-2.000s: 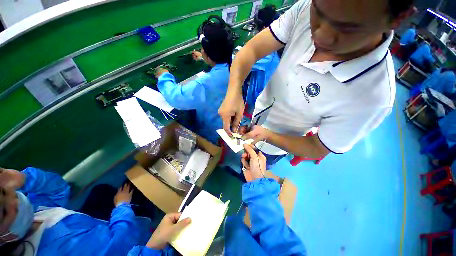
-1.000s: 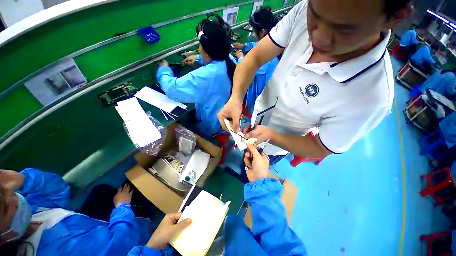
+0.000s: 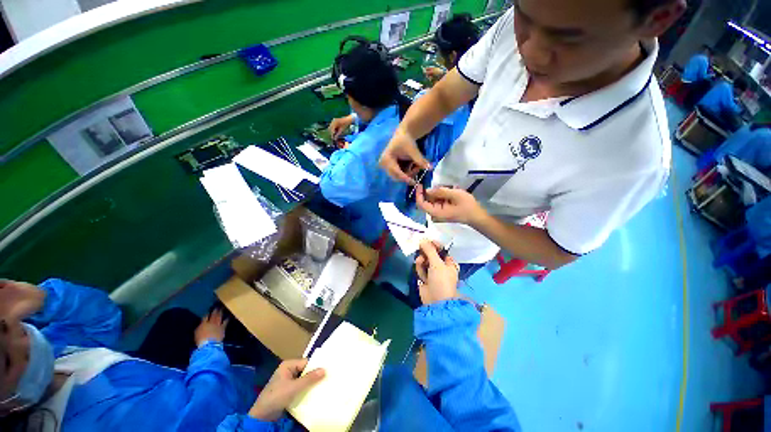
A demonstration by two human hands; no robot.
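Note:
My left hand (image 3: 286, 388) holds a pale yellow backing sheet (image 3: 342, 376) by its left edge at the bottom centre; a black part and a white edge show at its upper left. My right hand (image 3: 438, 272) pinches the lower end of a white release paper scrap (image 3: 404, 226) between thumb and fingers. A thin dark strip lies across the scrap. In front of me, a standing person in a white polo shirt holds a small dark piece (image 3: 419, 179) between both hands, just above the scrap and apart from it.
An open carton (image 3: 254, 314) with bagged parts stands left of centre. White sheets (image 3: 237, 205), partly in clear plastic, and a circuit board (image 3: 210, 154) lie on the green bench. Workers in blue sit beside it. Another carton (image 3: 492, 337) is behind my right sleeve. Red stools stand right.
The standing person's hands have moved up off the paper scrap with a small dark piece. The scrap now stays in my right hand alone. My left hand has hardly moved.

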